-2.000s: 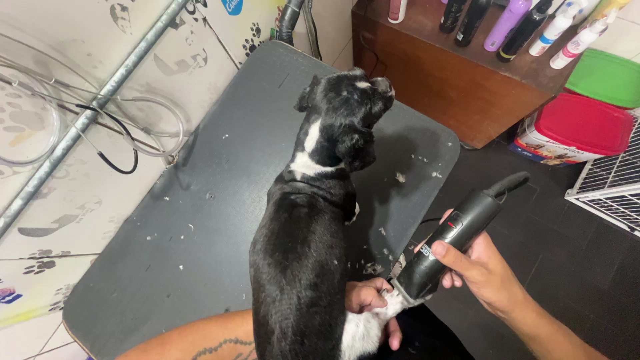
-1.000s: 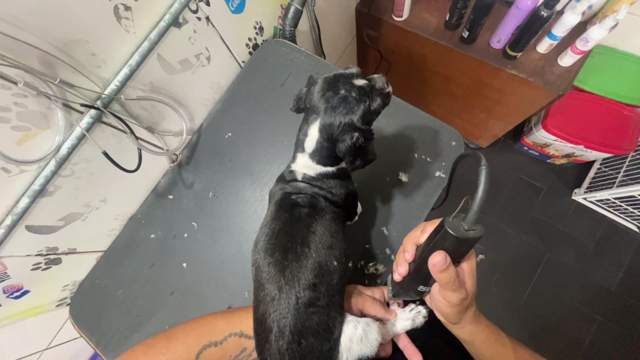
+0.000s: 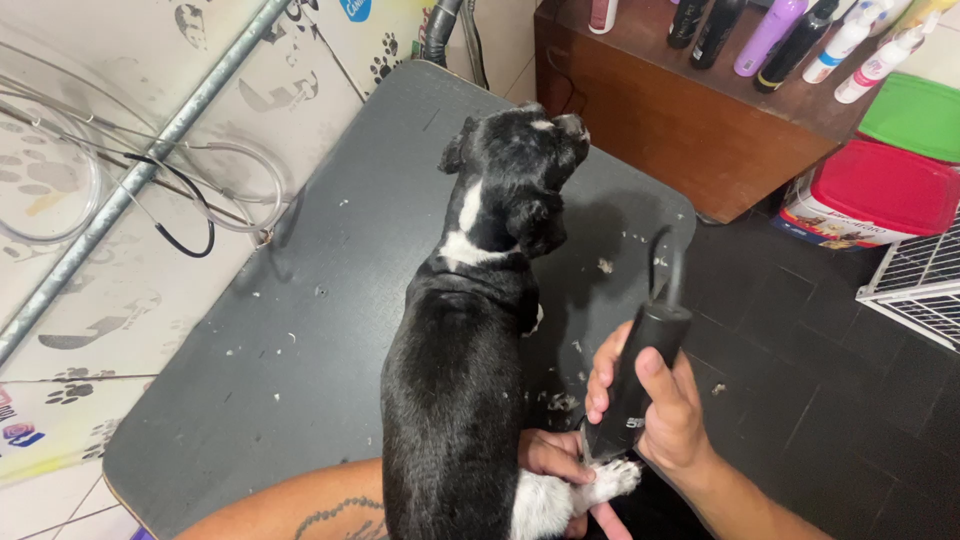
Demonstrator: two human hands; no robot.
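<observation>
A black and white dog (image 3: 457,360) stands on a grey grooming table (image 3: 315,315), its head turned toward the upper right. My left arm passes behind or under the dog's rear, and my left hand (image 3: 555,456) grips its white hind leg (image 3: 585,495) just above the paw. In my right hand (image 3: 667,405) is a black corded hair clipper (image 3: 637,382), tilted with its blade end down at the leg, close beside my left fingers. The blade's exact contact with the fur is hard to make out.
Hair tufts (image 3: 562,403) lie on the table. A metal pipe (image 3: 142,176) and thin hoses (image 3: 277,187) run along the left wall. Bottles (image 3: 772,37) stand on a brown cabinet (image 3: 697,127); a red-lidded container (image 3: 885,187) and white wire crate (image 3: 922,277) are at right.
The clipper has changed its tilt in my right hand, its cord end now more upright and its blade end lower. My left hand keeps hold of the hind leg.
</observation>
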